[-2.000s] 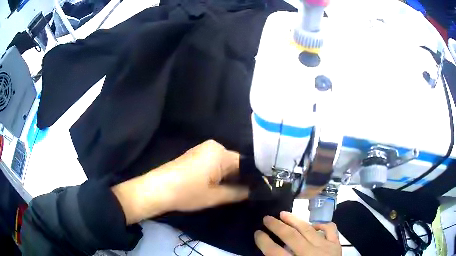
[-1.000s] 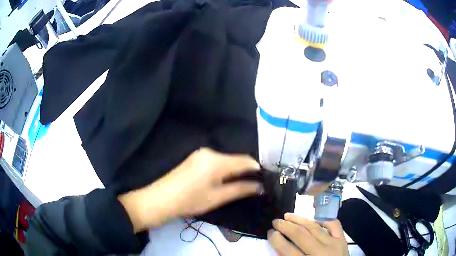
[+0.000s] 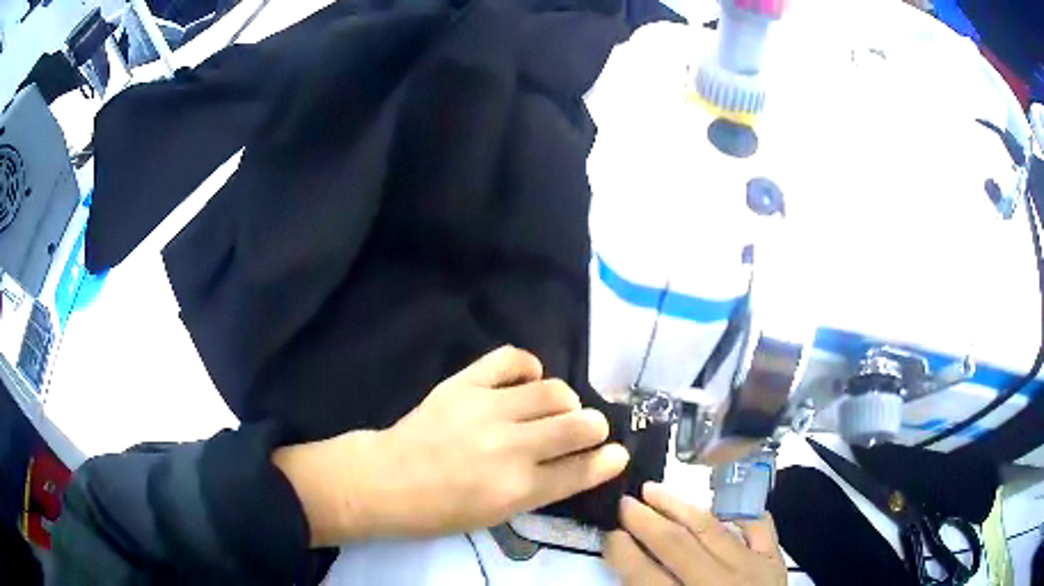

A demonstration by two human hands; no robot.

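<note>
The black garment (image 3: pixel 378 240) covers the table left of the machine head, with its near right corner under the presser foot (image 3: pixel 653 412). My left hand (image 3: pixel 492 452) lies on the cloth just left of the presser foot, fingers bent and pressing the cloth near its edge. My right hand (image 3: pixel 693 544) is at the bottom, cut off by the picture's edge. Its fingertips touch the cloth's near edge just below the foot; whether they pinch it is hard to tell. The needle tip is too small to make out.
The white machine head (image 3: pixel 675 206) fills the right. Scissors (image 3: pixel 916 521) and black cut pieces (image 3: pixel 819 521) lie right of it, with a pale yellow strip (image 3: pixel 998 538) at the edge. A grey cylinder (image 3: pixel 742 486) sits beside the foot. A fan-vented unit (image 3: pixel 34 195) stands far left.
The garment's near edge has drawn up toward the foot, baring more table and a plate edge below. My left hand has shifted right and its fingers have curled. My right hand stays near the edge.
</note>
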